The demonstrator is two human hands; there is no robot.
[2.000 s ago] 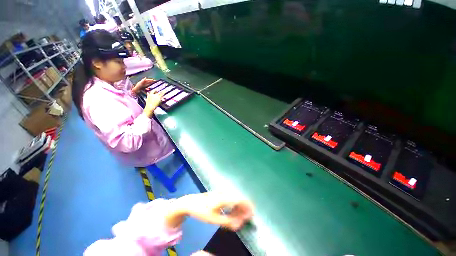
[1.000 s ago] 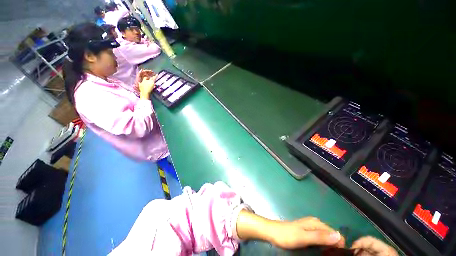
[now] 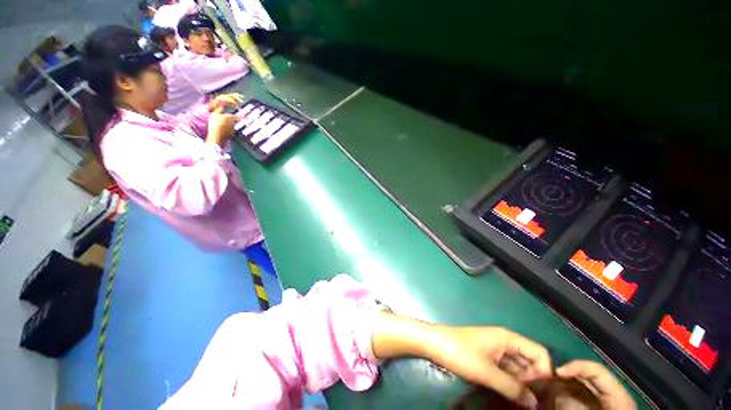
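My left hand point(image 3: 489, 356) reaches in from the lower left in a pink sleeve point(image 3: 321, 340). Its fingers are bent onto brown hair point(image 3: 561, 392) at the bottom edge. My right hand point(image 3: 599, 381) is cut off by the bottom edge; only its fingers show, curled around the same hair, close to my left fingertips. Whether a hair tie is there cannot be told. To the right, a black tray point(image 3: 513, 252) holds several smartphones point(image 3: 548, 196) with circular plots above red bars and a small white box on each.
A glossy green bench point(image 3: 337, 232) runs away to the upper left, with a darker green mat point(image 3: 401, 160) behind it. A seated coworker in pink point(image 3: 160, 172) touches another black tray point(image 3: 276, 148). More coworkers sit beyond. Black bins point(image 3: 60, 304) stand on the blue floor.
My left hand has moved from over the bench edge to the lower right and its fingers are now bent on the hair. My right hand has come into view beside it.
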